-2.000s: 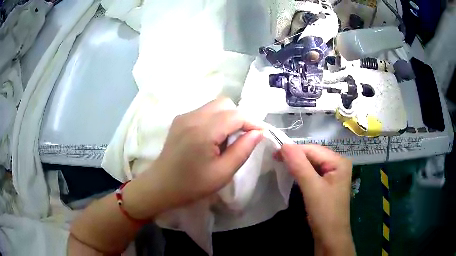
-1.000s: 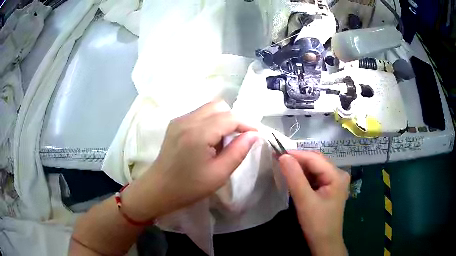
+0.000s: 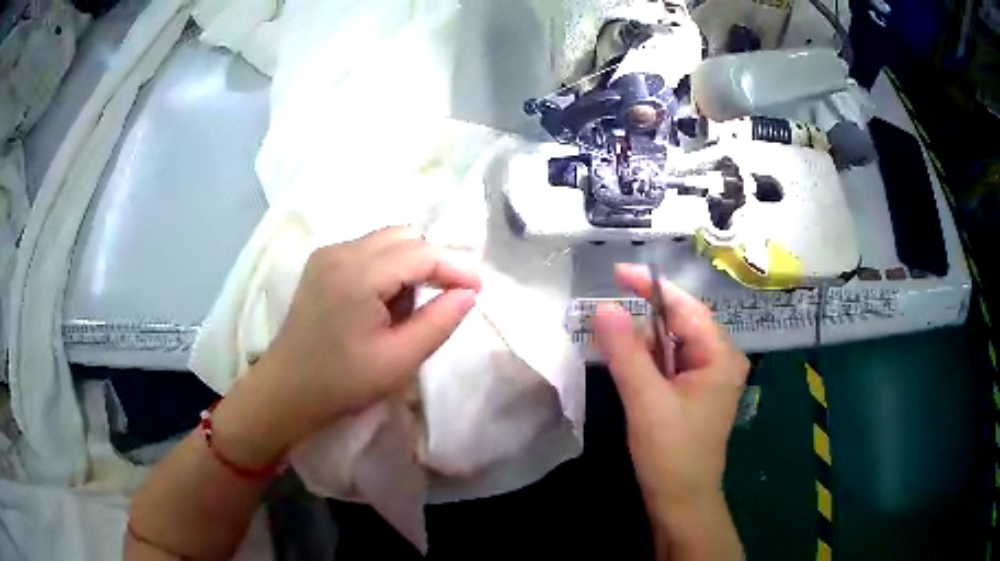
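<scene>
A white garment piece (image 3: pixel 493 400) lies over the table's front edge and hangs down in front of me. My left hand (image 3: pixel 378 318) pinches its edge between thumb and forefinger, left of the sewing machine's needle area (image 3: pixel 627 181). My right hand (image 3: pixel 674 384) is off the cloth, to its right, with the dark snips (image 3: pixel 660 318) held in the fingers and pointing up. The thumb is apart from the forefinger. A fine pale thread lies on the cloth below the machine's front left corner.
The machine bed (image 3: pixel 811 208) has a yellow tab (image 3: pixel 757 263) on its front. A translucent white lamp-like object (image 3: pixel 768 82) and a black flat rectangle (image 3: pixel 910 197) lie behind and right. A measuring tape (image 3: pixel 768 310) runs along the front edge. More white cloth (image 3: pixel 49 285) hangs at left.
My right hand has moved away from the cloth edge, and the snips have turned upright in its fingers. My left hand still pinches the cloth. The whole view has shifted slightly.
</scene>
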